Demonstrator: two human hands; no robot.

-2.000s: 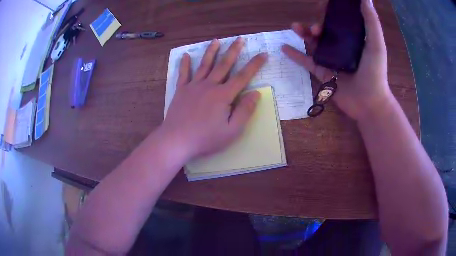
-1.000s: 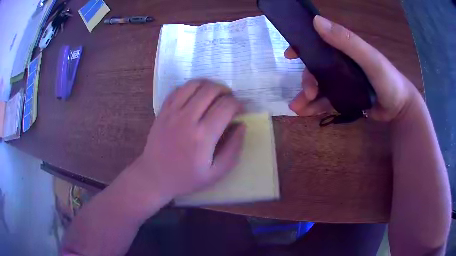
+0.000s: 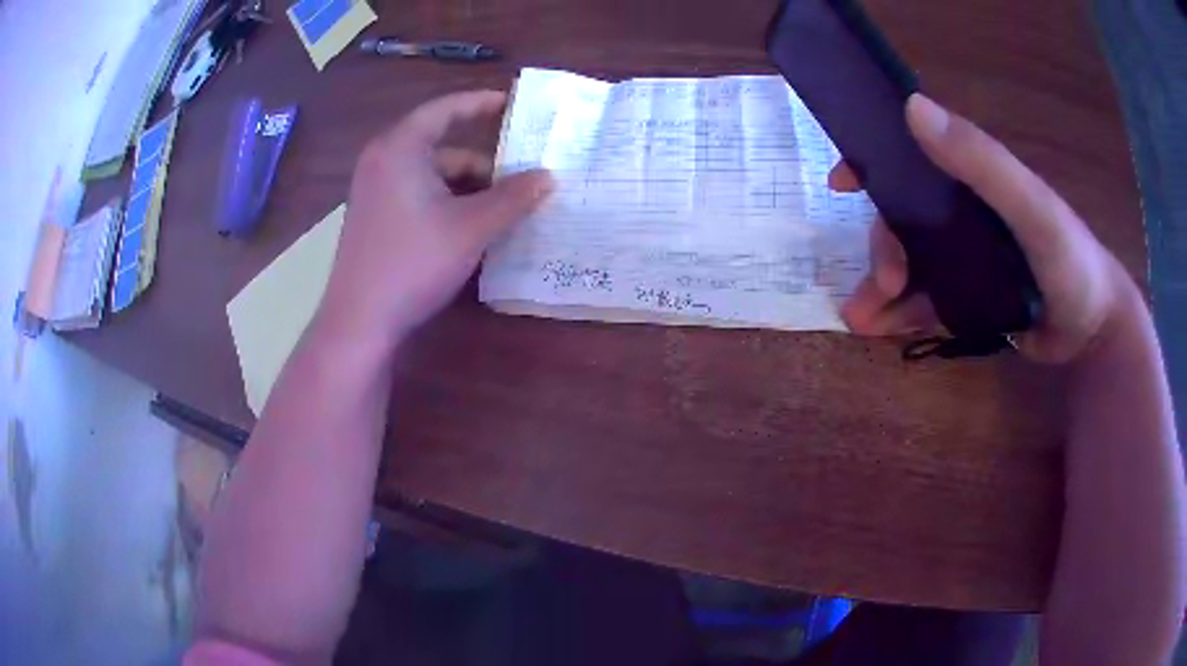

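A creased, filled-in form [image 3: 690, 195] lies flat on the desk, with handwriting along its lower edge. My left hand [image 3: 423, 215] is at the form's left edge, thumb on top and the other fingers at or beyond the edge. My right hand [image 3: 1002, 234] holds a dark smartphone [image 3: 898, 156] tilted over the form's right side; its fingertips reach the form's lower right corner. A dark strap [image 3: 957, 347] hangs at the phone's lower end. The pale yellow pad [image 3: 289, 306] lies left of the form, partly hidden by my left arm.
A purple stapler [image 3: 257, 169], a pen [image 3: 430, 50] and a blue-and-yellow card [image 3: 331, 24] lie at the upper left of the desk [image 3: 729, 455]. Blue-and-yellow strips [image 3: 143, 215], small booklets [image 3: 85, 267] and keys with a white fob [image 3: 195, 63] are along the left edge.
The yellow pad has moved from over the form's lower part to its left, uncovering the handwriting. My left hand has moved to the form's left edge. The phone has swung from upright to a slant.
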